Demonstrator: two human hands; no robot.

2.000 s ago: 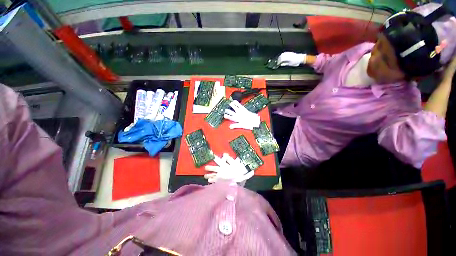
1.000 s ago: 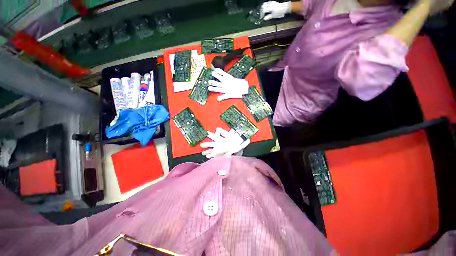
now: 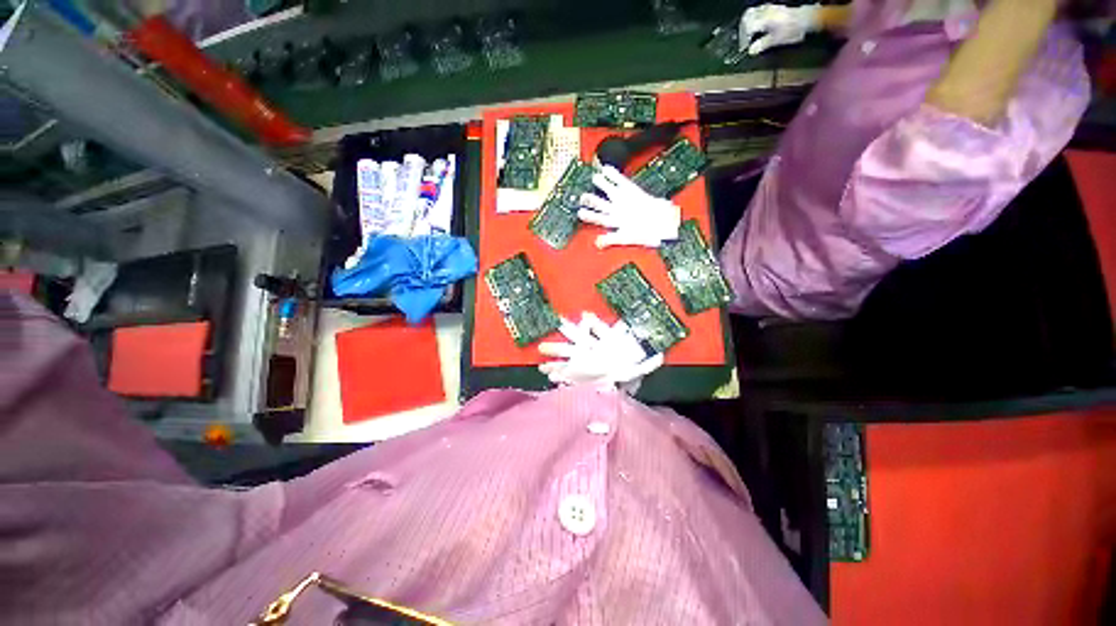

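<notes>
Several green circuit boards [image 3: 521, 300] lie spread on the red mat [image 3: 502, 349] in front of me. One board rests on a light paper sheet [image 3: 563, 144] at the mat's upper left. Two white gloves lie flat with no arm in them: one [image 3: 630, 210] among the upper boards, one [image 3: 600, 352] at the near edge, touching a board [image 3: 641, 308]. A dark object [image 3: 636, 144] lies near the top of the mat. Neither of my hands is in view; only my pink sleeve shows at the left.
A black tray [image 3: 346, 196] left of the mat holds white tubes [image 3: 398, 193] and a crumpled blue item [image 3: 410, 267]. A conveyor [image 3: 551, 61] with boards runs behind. Another person [image 3: 906, 159] stands right, a white-gloved hand at the conveyor. A red-lined tray [image 3: 979, 514] with one board is at lower right.
The view has shifted, so the mat and trays appear further right than one second ago. The boards and gloves on the mat keep their places. The other person's gloved hand remains at the conveyor.
</notes>
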